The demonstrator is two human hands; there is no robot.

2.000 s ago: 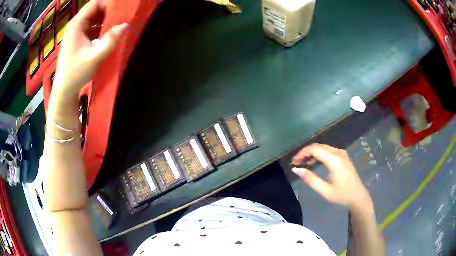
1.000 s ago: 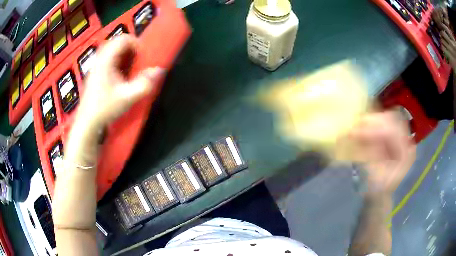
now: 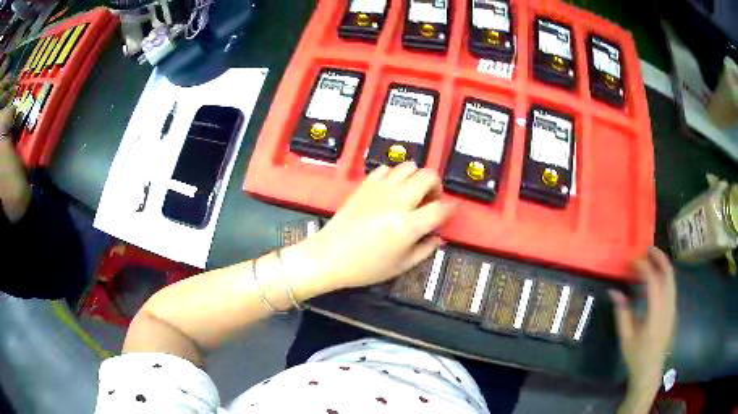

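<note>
A red-orange phone tray [image 3: 324,190] lies at a slight tilt on the green bench. It holds several black phone backs with white labels and gold round marks, one of them a phone [image 3: 477,149] in the near row. The near row's rightmost pocket is empty. My left hand [image 3: 388,226] lies over the tray's near edge, fingers curled below a phone; whether it grips anything is hidden. My right hand [image 3: 647,311] is at the tray's near right corner, thumb and fingers apart. Batteries [image 3: 465,283] with white strips lie in a row along the bench edge, partly behind my left hand.
A white sheet [image 3: 129,174] with a black phone [image 3: 202,166] and pens lies left of the tray. A pale bottle [image 3: 697,230] stands at the right. Another red tray [image 3: 73,77] and a person's arm [image 3: 12,174] are at the far left.
The view has swung left, and the phone tray now lies in front of me. The blurred yellow wrapper has left my right hand. My left hand is now at the tray's near edge.
</note>
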